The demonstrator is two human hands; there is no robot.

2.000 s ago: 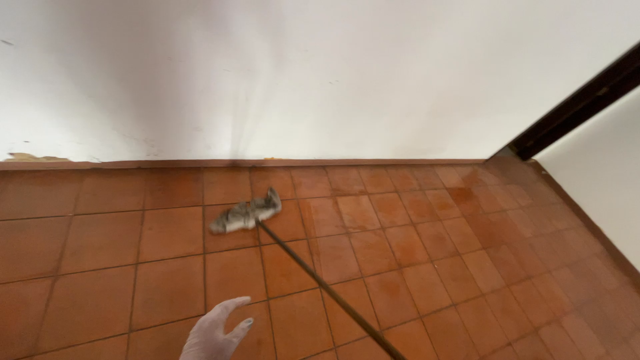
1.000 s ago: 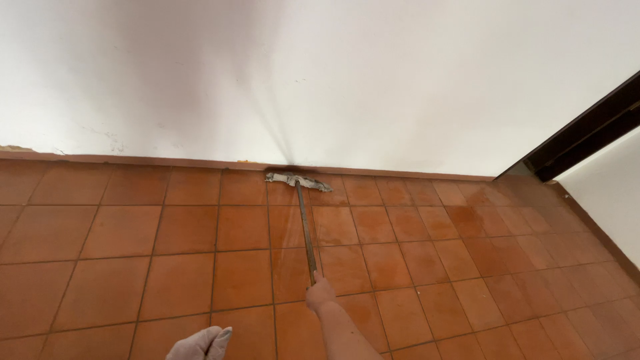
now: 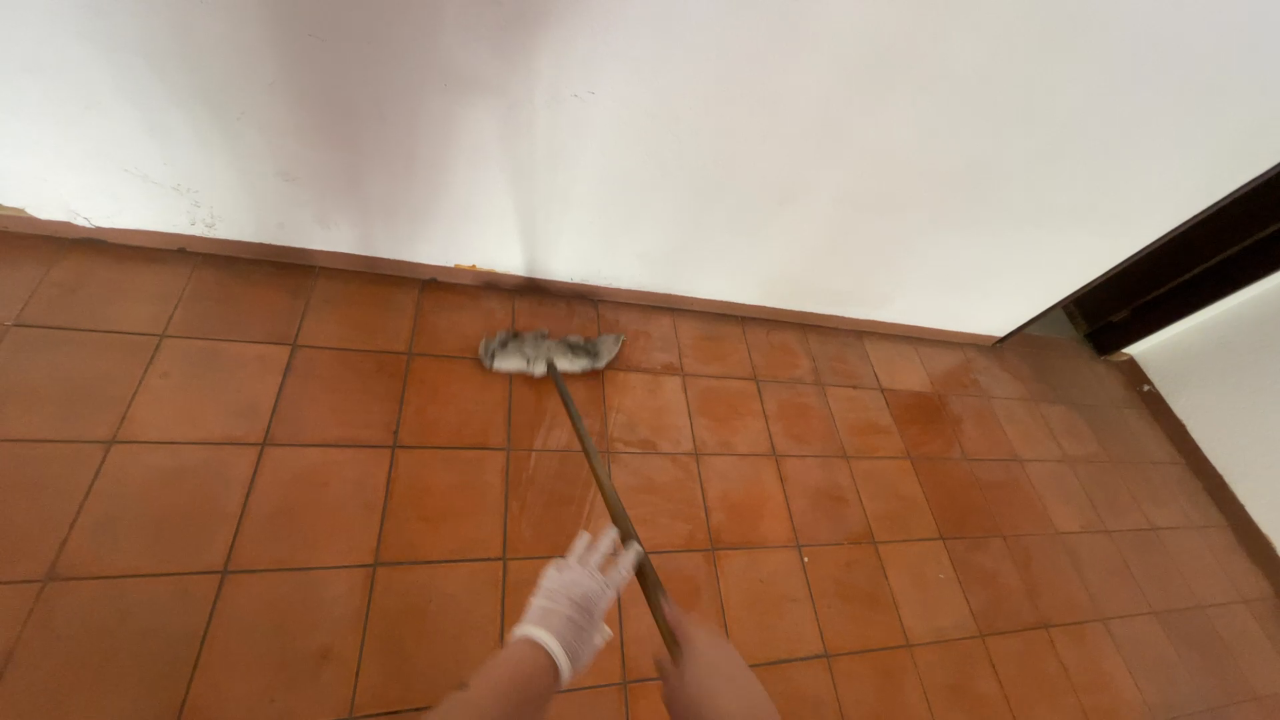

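A grey-white mop head [image 3: 548,354] lies on terracotta floor tiles [image 3: 450,500], a short way out from the wall's base. Its long brown handle [image 3: 592,455] slants down to the lower right. My right hand [image 3: 705,665], bare and somewhat blurred, is closed around the lower part of the handle. My left hand [image 3: 582,590] wears a thin white glove; its fingers are spread and reach to the handle's left side, just above my right hand. Whether they touch the handle is hard to tell.
A white wall [image 3: 720,150] with scuffs and a reddish skirting [image 3: 330,258] runs across the view. At the right are a dark frame [image 3: 1190,265] and another white wall [image 3: 1220,400]. Several tiles on the right look wet.
The mop head has come away from the skirting, where it was one second ago. My gloved left hand has moved up to the handle. My right hand was on the handle then too.
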